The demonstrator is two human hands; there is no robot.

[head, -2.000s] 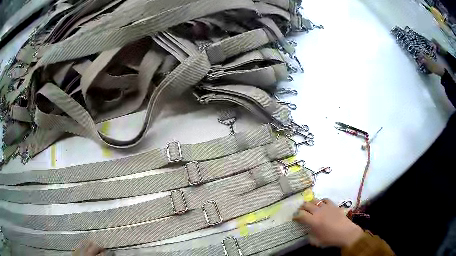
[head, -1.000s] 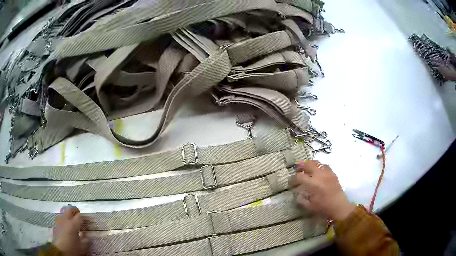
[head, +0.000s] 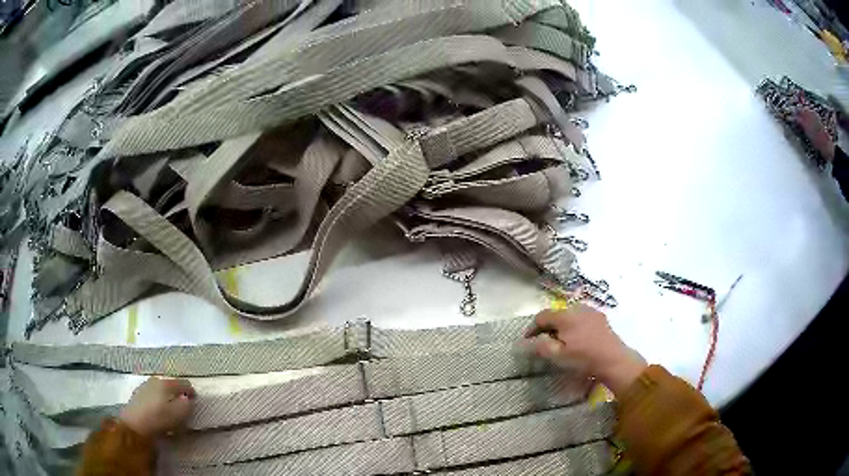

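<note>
Several beige-grey webbing straps lie in near-parallel rows across the front of the table, each with a slider buckle near its middle. My left hand is at the left part of the second row, fingers curled on the strap's edge. My right hand is at the right end of the upper rows, fingers bent down onto a strap and covering the hook ends. Thread snips with a red-orange cord lie on the table to the right of my right hand.
A large heap of straps with snap hooks along its right side lies behind the rows. One strap end with a swivel hook sticks out below it. A dark metallic pile and another person's hand are at upper right.
My left hand has moved up from the lower edge, to the second row. My right hand has moved up to the top rows. The straps in the rows lie closer together.
</note>
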